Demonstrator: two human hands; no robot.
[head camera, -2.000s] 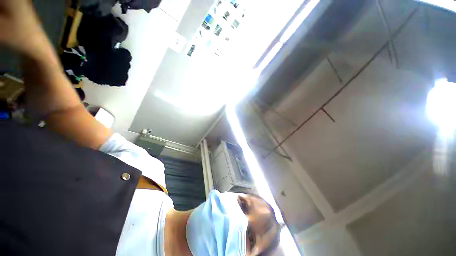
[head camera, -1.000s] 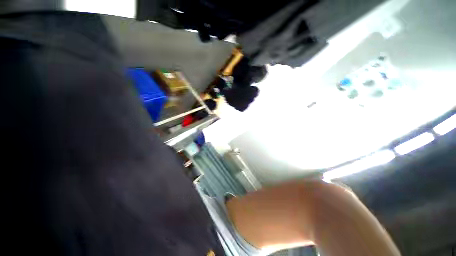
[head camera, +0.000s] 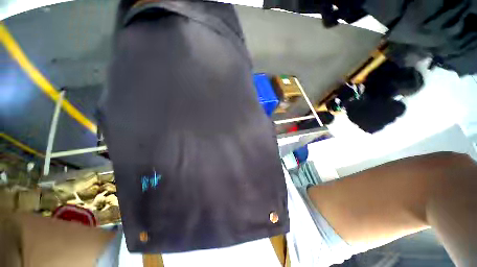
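Neither hand is in view. A bare forearm (head camera: 387, 203) at the right is bent, and its lower part runs out of the bottom right edge. Another arm (head camera: 57, 242) at the lower left is blurred and cut off by the left edge. A dark grey-brown apron (head camera: 193, 130) with a light-blue marking, brass-coloured rivets and brown straps fills the middle. Dark heaped material (head camera: 434, 31) lies at the top right, cut off by the edge. No held thing is visible.
Black bundles (head camera: 376, 99) lie along a wooden edge at the right. A blue bin (head camera: 265, 94) and a cardboard box (head camera: 286, 87) stand near a white metal frame (head camera: 308, 101). Brown pieces (head camera: 89, 190) and a red-edged round thing (head camera: 75, 214) are at the left. The grey floor has yellow lines.
The view has swung from the masked face and ceiling down to the apron and floor. The apron is now central, and a second arm shows at the lower left.
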